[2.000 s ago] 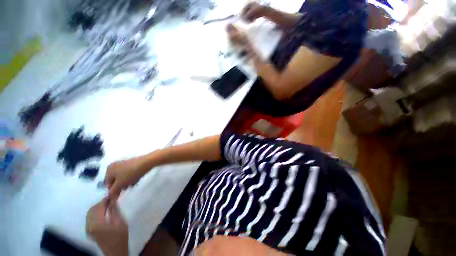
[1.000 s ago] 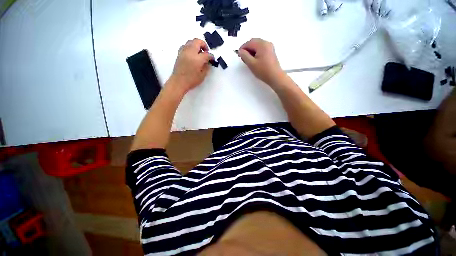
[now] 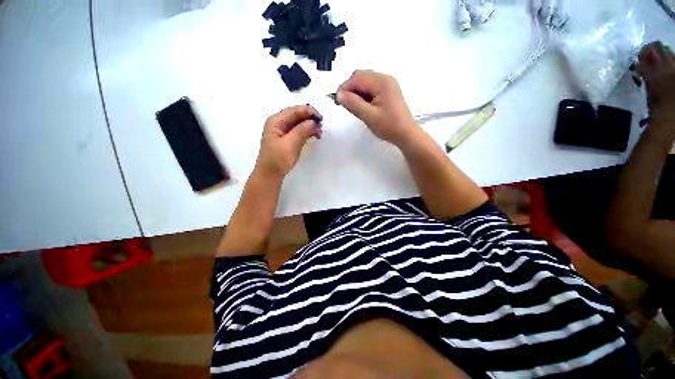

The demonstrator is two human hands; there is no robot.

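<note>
My left hand (image 3: pixel 290 138) holds a small black connector housing (image 3: pixel 316 118) at its fingertips, just above the white table. My right hand (image 3: pixel 374 105) is to its right, closed on a cable end; a tiny dark tip (image 3: pixel 333 96) sticks out toward the left. The white cable (image 3: pixel 444 115) runs from under my right hand to the right. The hands are apart. A couple of loose black housings (image 3: pixel 294 76) lie beyond my left hand, below the pile of black housings (image 3: pixel 305 31).
A smartphone (image 3: pixel 192 144) lies left of my hands. A pale yellow tool (image 3: pixel 471 127) lies right of my right hand. Farther right are a black case (image 3: pixel 592 126), a clear plastic bag (image 3: pixel 603 55) and another person's arm (image 3: pixel 651 141). White plugs (image 3: pixel 475 12) lie at the back.
The view has shifted. My left hand has lifted a black housing; the small black pieces beside its fingers no longer show on the table. Another person's hand now shows at the right.
</note>
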